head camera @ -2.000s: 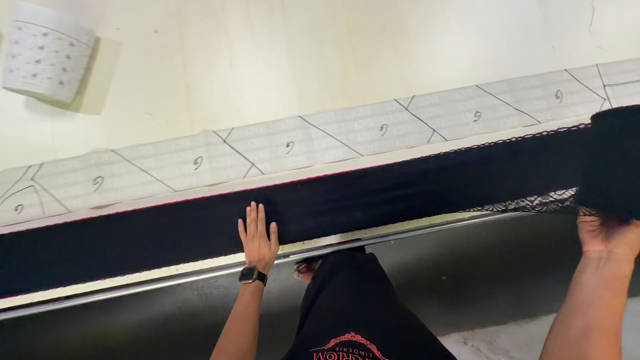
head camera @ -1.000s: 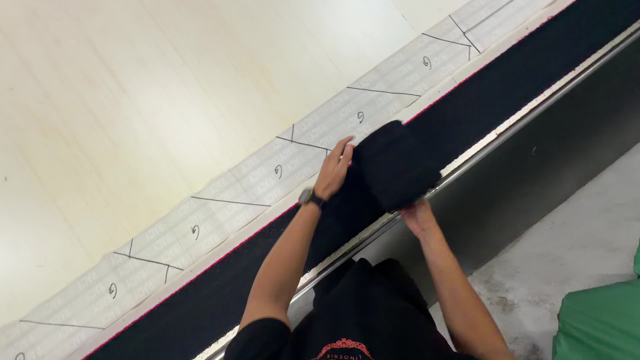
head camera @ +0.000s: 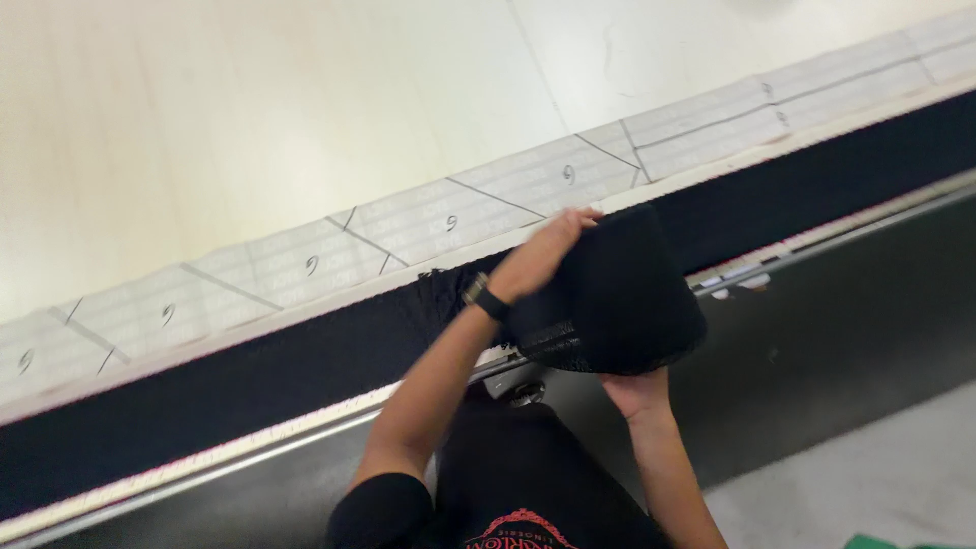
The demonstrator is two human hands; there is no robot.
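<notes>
A roll of black lace-edged fabric (head camera: pixel 625 286) is held between my two hands over a long black fabric strip (head camera: pixel 823 183) laid along the table's front edge. My left hand (head camera: pixel 541 252), with a watch on its wrist, rests at the roll's upper left side, fingertips at its far corner. My right hand (head camera: pixel 637 390) grips the roll's near end from below, its fingers partly hidden by the fabric. Left of the roll, the strip is rumpled beneath my left wrist.
Marked pattern paper (head camera: pixel 450 221) with drawn lines runs behind the black strip on the pale table (head camera: pixel 267 114). A metal rail (head camera: pixel 229 465) follows the front edge, with white bits (head camera: pixel 751 280) at it. A green object (head camera: pixel 877 541) is at the lower right.
Two seconds ago my left hand lay flat on the strip while my right hand held the roll far to the right. Both hands are now at the roll. The view has shifted.
</notes>
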